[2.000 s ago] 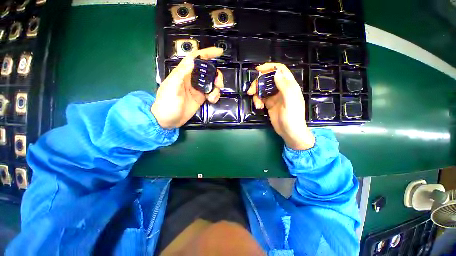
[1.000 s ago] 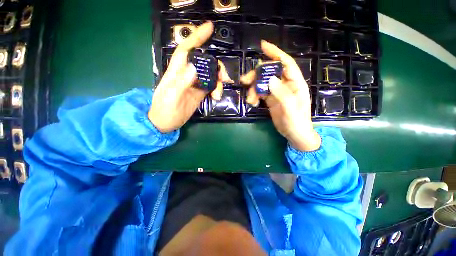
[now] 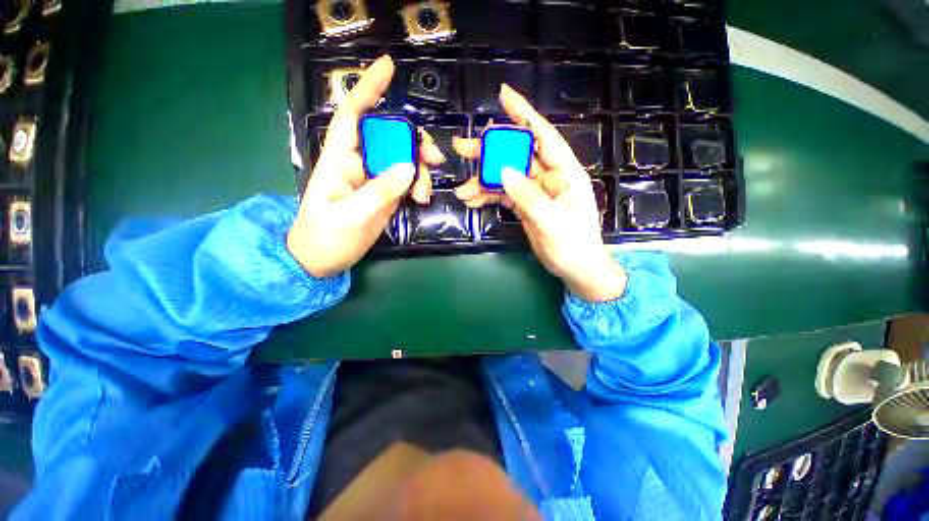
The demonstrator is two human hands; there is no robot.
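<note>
My left hand (image 3: 346, 193) holds a smartwatch unit (image 3: 388, 142) with its screen up, lit plain bright blue. The thumb lies on the lower edge of the screen. My right hand (image 3: 555, 198) holds a second smartwatch unit (image 3: 506, 153), also lit plain blue, its thumb at the lower part of the screen. Both hands are bare and are above the black working tray (image 3: 509, 242). In the tray, gold watch cases (image 3: 427, 19) lie back up at the upper left, with a black watch case (image 3: 429, 85) below them. Units with black fronts (image 3: 646, 152) sit at the right.
A full tray (image 3: 63, 204) with gold units back up stands at the far left on the green mat (image 3: 204, 122). At lower right are a small fan (image 3: 905, 397), a small dark object (image 3: 765, 393) and another tray (image 3: 825, 463). A pale strip (image 3: 815, 83) crosses the upper right.
Both screens have turned from dark with white text to plain blue. My left thumb now lies on its screen. The tray and mat have shifted slightly in the view.
</note>
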